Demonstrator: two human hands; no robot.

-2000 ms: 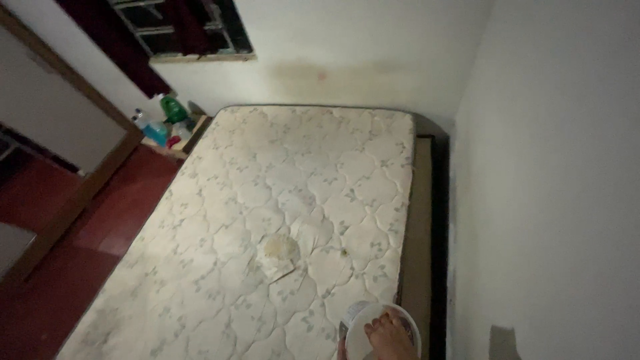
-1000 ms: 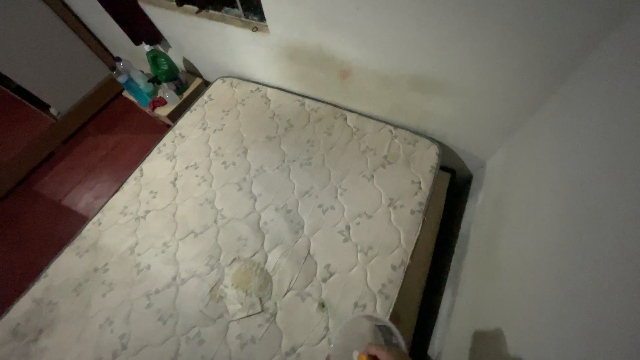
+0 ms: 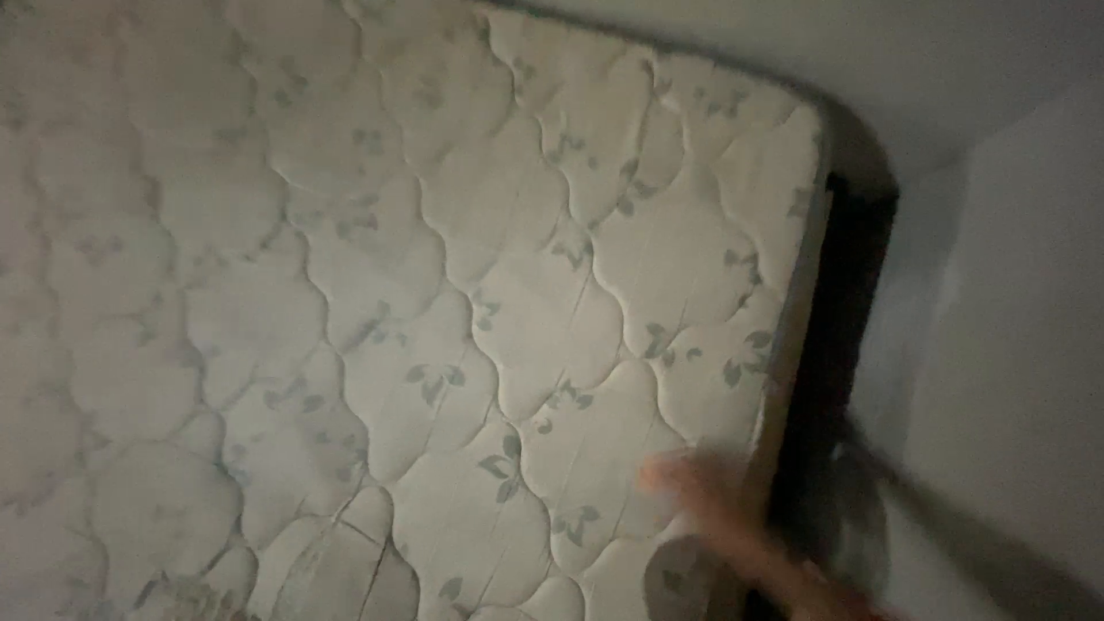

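Note:
A quilted mattress [image 3: 448, 345] with a grey leaf pattern fills most of the head view. My right hand [image 3: 733, 517], heavily blurred, reaches in from the bottom right over the mattress's right edge. Near its fingertips is an orange tint; whether the hand holds anything cannot be told. Right of the hand, a blurred greyish rounded shape [image 3: 854, 517] hangs beside the mattress, too indistinct to name. My left hand is not in view. A rough, discoloured patch [image 3: 198, 599] lies at the bottom left, and a darker stained area [image 3: 336, 569] is beside it.
A pale wall [image 3: 1018, 345] rises on the right, with another wall surface [image 3: 733, 26] behind the mattress's far edge. Between mattress and right wall runs a narrow dark gap [image 3: 837, 319]. A blurred shadow falls on the wall at lower right.
The view has come much closer to the mattress's far right corner. My right hand, earlier at a white tub, now shows over the mattress edge. The window and bottles have left view.

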